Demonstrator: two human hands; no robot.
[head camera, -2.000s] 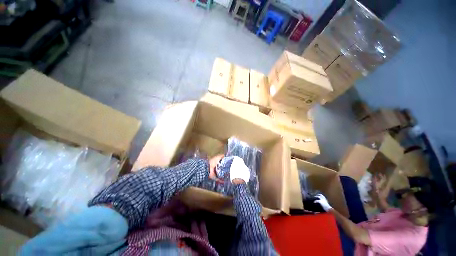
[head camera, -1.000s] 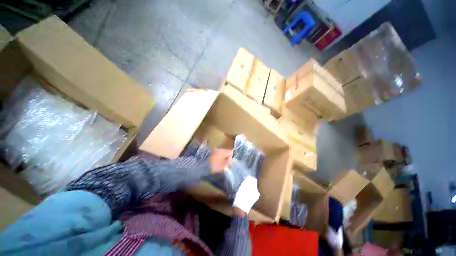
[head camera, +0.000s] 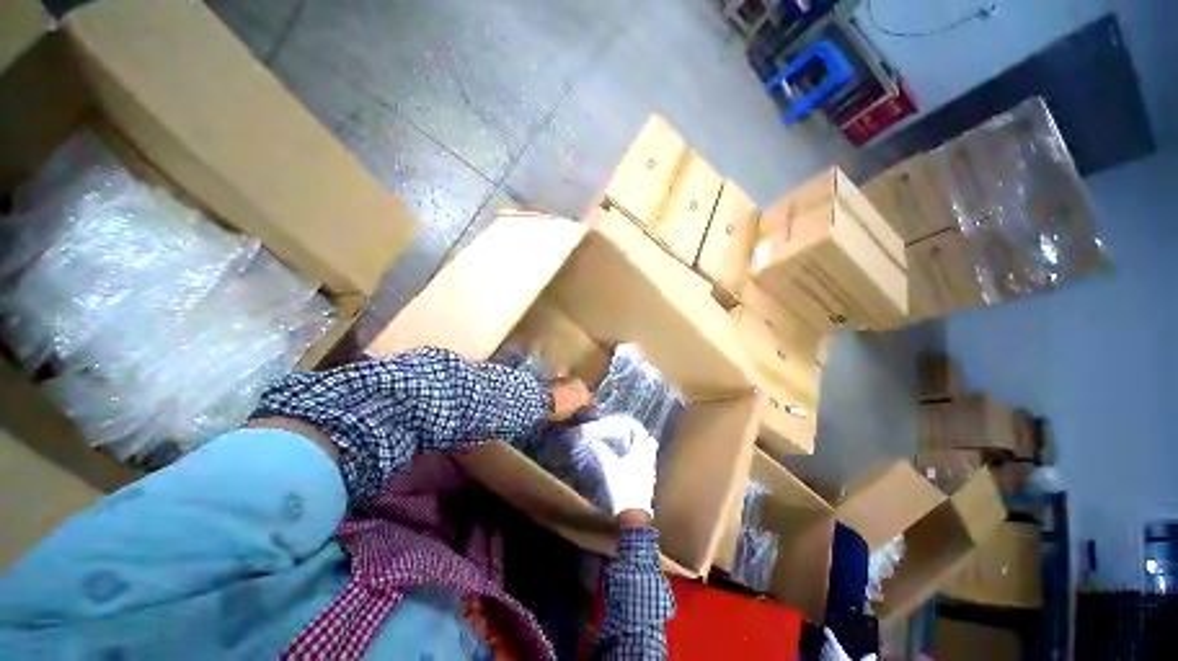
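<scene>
An open packing carton (head camera: 517, 265) stands in front of me with bagged housings (head camera: 636, 385) in shiny clear film inside it. My left hand (head camera: 567, 398), bare, is inside the carton, close to my right hand; its fingers are mostly hidden. My right hand (head camera: 620, 462), in a white glove, lies on a dark bagged piece (head camera: 563, 452) in the carton. The piece is partly hidden under the hands, and the grip of either hand is hard to make out.
A carton of whitish clear bags (head camera: 155, 310) stands at the left. Closed cartons (head camera: 827, 245) are stacked beyond the packing carton. A red table top (head camera: 723, 622) is at the bottom. A second carton of bagged pieces (head camera: 795, 529) stands at the right. A blue stool (head camera: 814, 78) is far off.
The view has turned and shifted. Both hands stay in the carton; the gloved right hand has moved from the near edge onto the dark piece. The helper in pink has left the view.
</scene>
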